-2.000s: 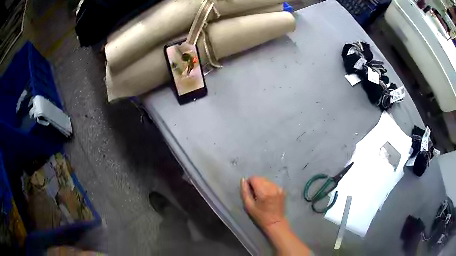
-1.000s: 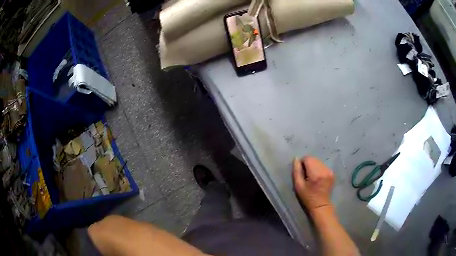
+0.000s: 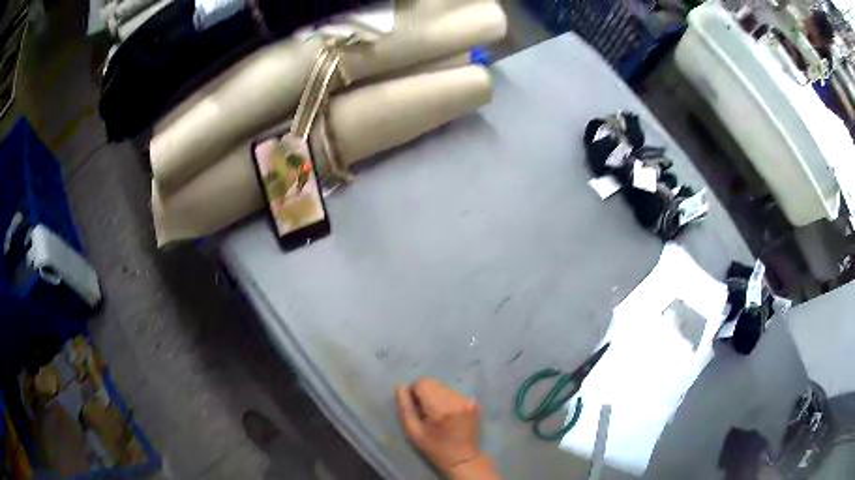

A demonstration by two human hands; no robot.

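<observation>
My right hand [image 3: 442,422] rests on the grey table [image 3: 422,253] near its front edge, curled into a loose fist with nothing visible in it. My left hand is not in view. Green-handled scissors [image 3: 570,380] lie right of my right hand, their blades touching white paper [image 3: 630,375]. A thin pale strip [image 3: 601,439] lies over the paper's lower edge. A smartphone [image 3: 292,192] with a lit picture leans on beige rolls [image 3: 408,114], which are tied with cloth strips.
Small black bundles with white tags [image 3: 640,178] lie along the far right edge, and another [image 3: 749,307] lies beside the paper. Dark pieces [image 3: 746,452] lie at lower right. Blue crates [image 3: 33,169] stand on the floor at left, one with a folded white bundle [image 3: 62,267].
The view swung right, then back left. The left forearm seen at the bottom one second ago is out of view. My right hand stays curled at the same place on the table.
</observation>
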